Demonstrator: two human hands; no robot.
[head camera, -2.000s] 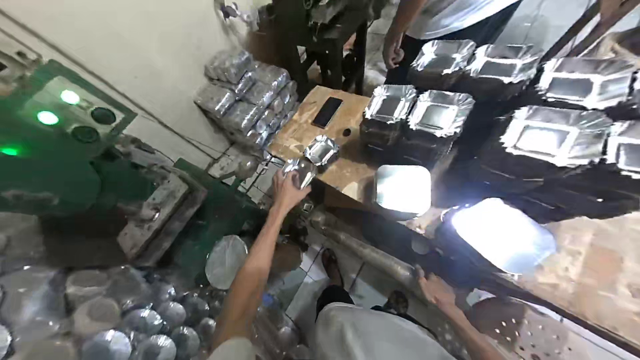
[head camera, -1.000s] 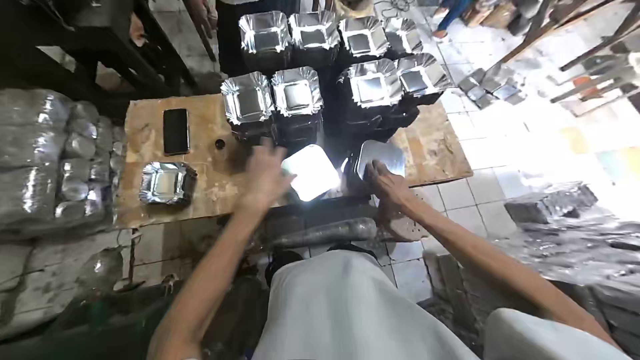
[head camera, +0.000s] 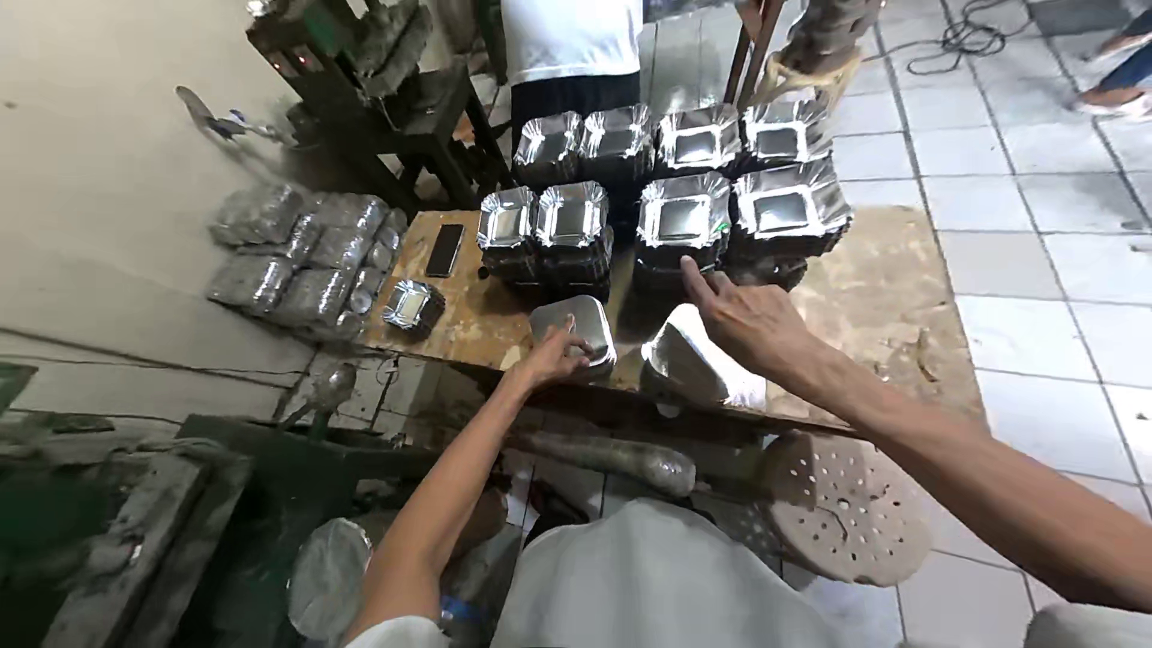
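Note:
My left hand (head camera: 551, 353) rests with its fingers apart on a stack of flat, rounded metal foil sheets (head camera: 589, 315) near the table's front edge. Above a second stack of shiny foil sheets (head camera: 702, 364), my right hand (head camera: 742, 315) hovers, index finger extended toward a tall stack of square foil trays with crimped rims (head camera: 684, 220). Whether that fingertip touches the stack cannot be told. Several more stacks of foil trays (head camera: 571, 216) stand in two rows behind. A short stack of small foil trays (head camera: 412, 306) sits at the table's left.
A dark phone (head camera: 445, 250) lies on the worn wooden table (head camera: 900, 297). Plastic-wrapped bundles (head camera: 315, 252) are piled at its left. A perforated round stool (head camera: 846, 513) stands in front, near my right arm. Green machinery (head camera: 243, 513) is at lower left. A person (head camera: 576, 40) stands behind the table.
The view has swung. My left hand has moved onto the left stack of foil sheets. My right hand has moved off the right stack of sheets, toward the trays.

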